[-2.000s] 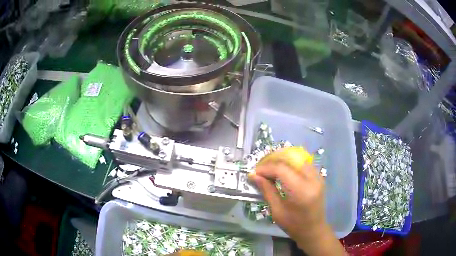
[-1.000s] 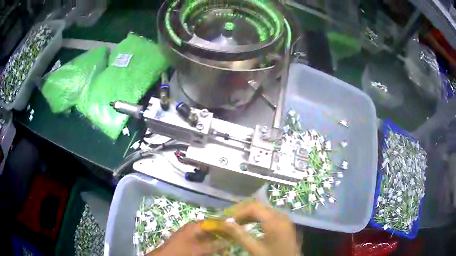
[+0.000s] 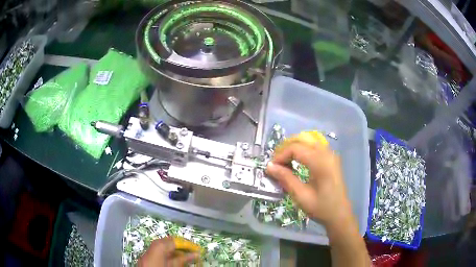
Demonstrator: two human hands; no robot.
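My right hand (image 3: 308, 177), with yellow finger cots, is at the end of the silver assembly fixture (image 3: 245, 167). Its thumb and forefinger are pinched together there; a small pale piece seems to be between them, too small to make out clearly. My left hand (image 3: 169, 253), also with a yellow finger cot, is low over the near tub (image 3: 112, 219) of white stemmed workpieces (image 3: 224, 247), cut off by the bottom edge. Whether it holds a piece is hidden. The right tub (image 3: 349, 156) lies behind and under my right hand, with loose workpieces in it.
The steel vibratory bowl feeder (image 3: 209, 52) stands behind the fixture, with a feed track (image 3: 264, 99) leading down to it. The pneumatic cylinder (image 3: 156, 141) is at left. Green bags (image 3: 99, 104) lie further left. A heaped blue tray (image 3: 399, 193) is at right.
Both hands were together over the near tub one second ago. My right hand has moved up to the fixture's end; my left hand has moved left and stays over the tub. The camera view has shifted.
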